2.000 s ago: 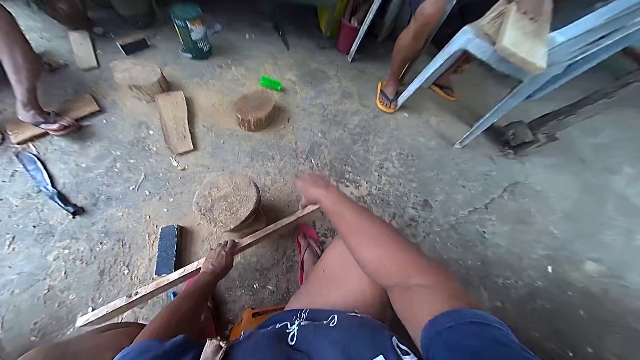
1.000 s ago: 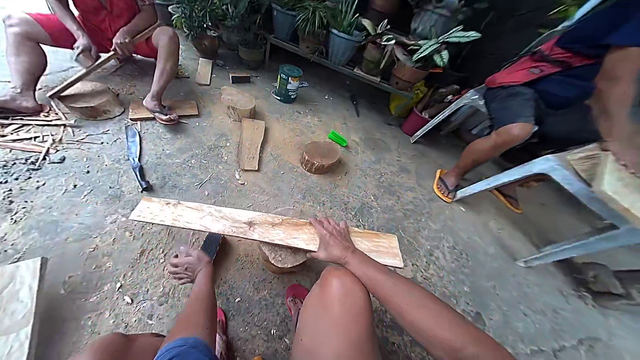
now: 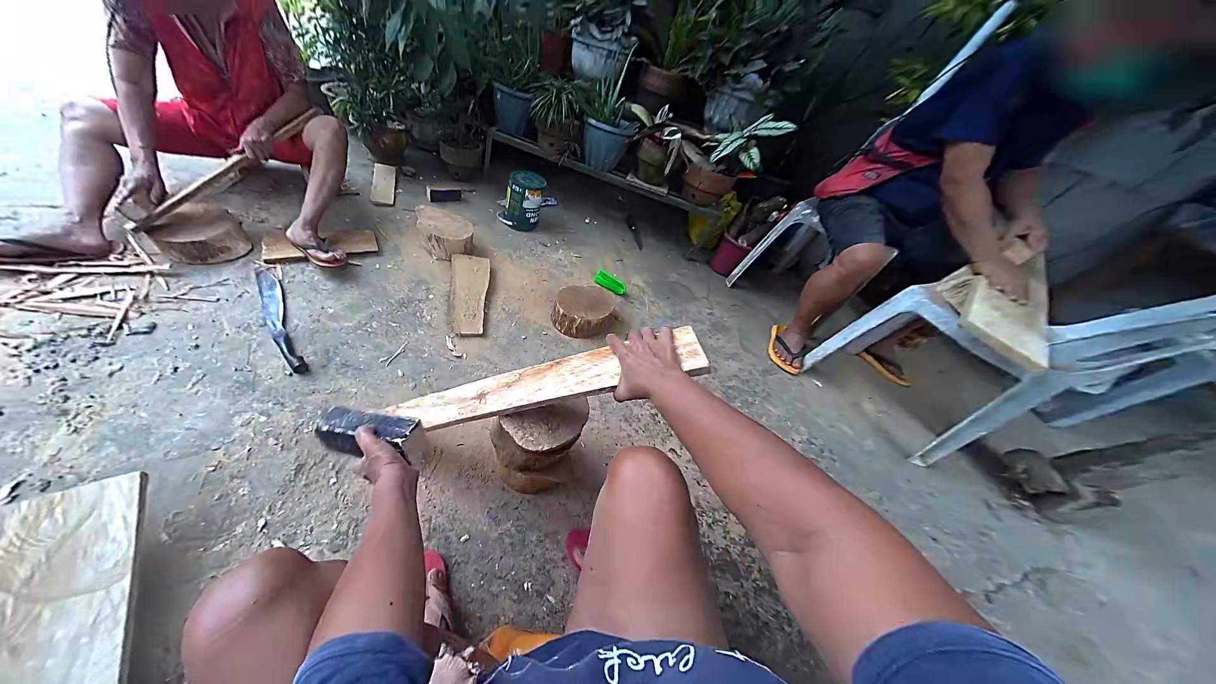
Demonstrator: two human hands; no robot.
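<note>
A wooden plank lies across a short log stump in front of my knees, rising slightly toward the right. My right hand rests over the plank near its right end, fingers on the upper face and thumb at the near edge. My left hand grips a dark, block-shaped sanding block at the plank's left end. The block covers that end, and whether it presses on the wood I cannot tell.
Beyond the plank are a round wood slice, a green plastic piece, a small board and a machete-like blade. One person works wood at the upper left, another at a plastic chair. A wide board is at lower left.
My left hand has brought the dark block up to the plank's left end. The plank, level across the stump one second ago, now slants. Two seconds ago it was held on edge, nearer my lap.
</note>
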